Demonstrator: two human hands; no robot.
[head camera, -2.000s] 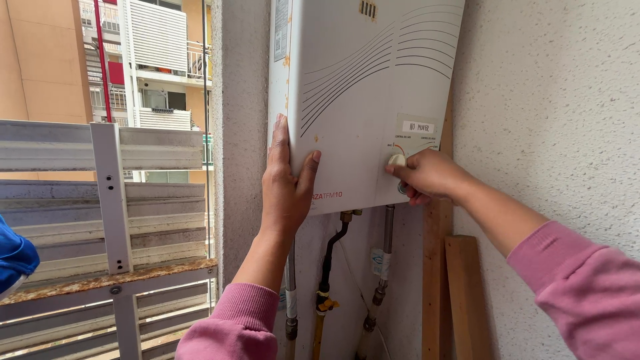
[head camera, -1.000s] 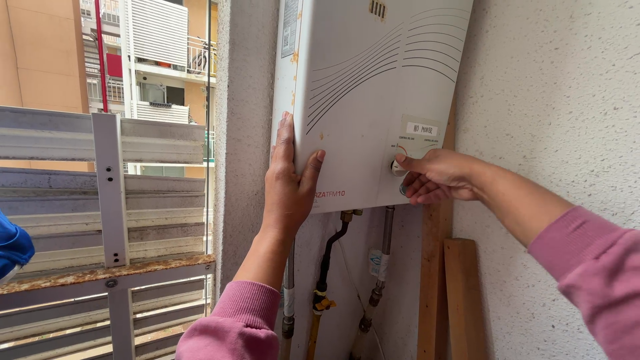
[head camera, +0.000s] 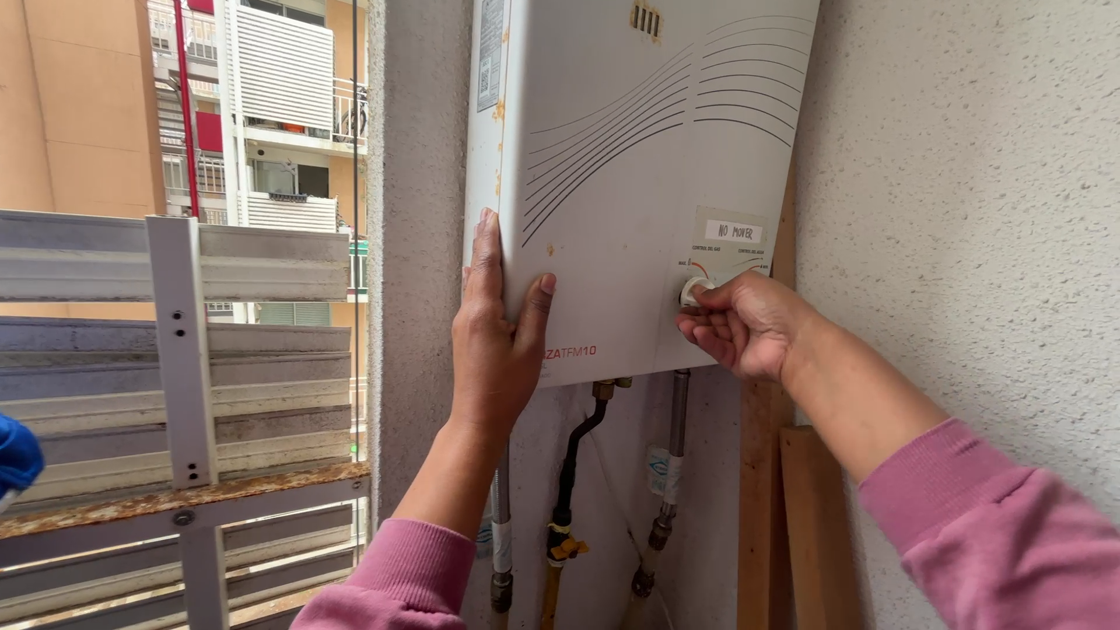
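A white wall-mounted gas water heater (head camera: 612, 192) with dark curved lines fills the middle of the head view. Flat against its lower left edge lies my left hand (head camera: 499, 337), fingers up and thumb on the front cover; it grasps nothing. My right hand (head camera: 739, 324) pinches a round white control knob (head camera: 694, 291) at the heater's lower right between thumb and finger, other fingers curled below. Part of the knob is hidden by the thumb. Above the knob is a handwritten label (head camera: 733, 232). A second knob, if any, is hidden behind my right hand.
Below the heater run a black gas pipe with a yellow valve handle (head camera: 569, 549) and metal flexible hoses (head camera: 680, 411). Wooden boards (head camera: 818, 525) lean at the rough white wall (head camera: 962, 175). At left are metal louvres (head camera: 87, 359) and a blue item (head camera: 17, 455).
My right hand has turned at the knob: its fingers were closed around it from above, and now they curl below it. The left hand stays against the heater's edge.
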